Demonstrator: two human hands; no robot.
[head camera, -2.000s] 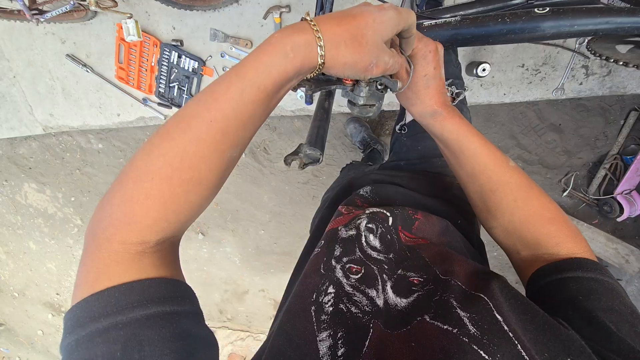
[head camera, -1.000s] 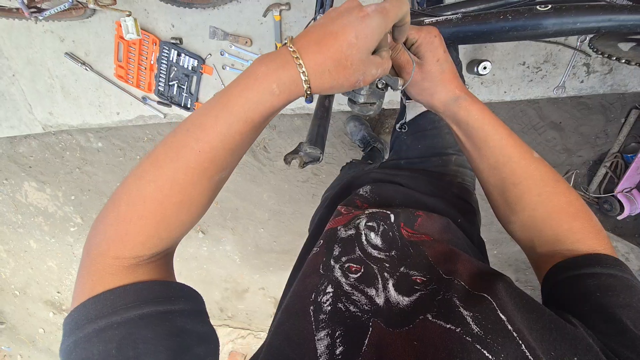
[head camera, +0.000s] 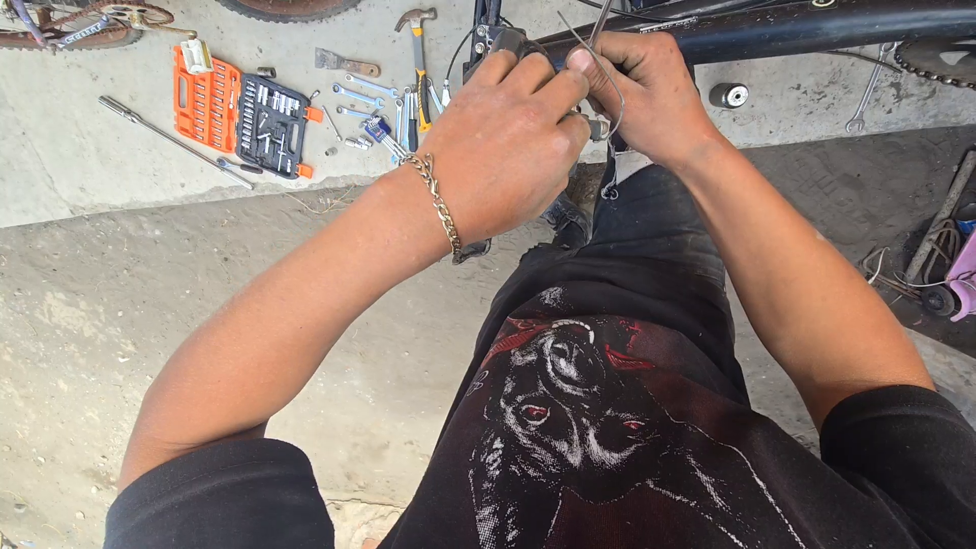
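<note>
My left hand, with a chain bracelet at the wrist, curls its fingers over a dark bicycle part beside the black bicycle frame. My right hand pinches a thin metal cable between thumb and fingers. The cable bends down past the hand to a small curled end. A slim metal rod rises by the right thumb; whether it is held cannot be told. Below the left fingers, a grey metal fitting partly shows. Much of the work area is hidden by the fingers.
On the concrete lie an open orange and black socket set, a long socket handle, a claw hammer, a scraper and several wrenches. At right are a combination wrench, a metal cylinder and a chainring.
My left hand has moved down and covers the dark metal arm that showed below it before. My right hand stays close by, its fingers at the cable.
</note>
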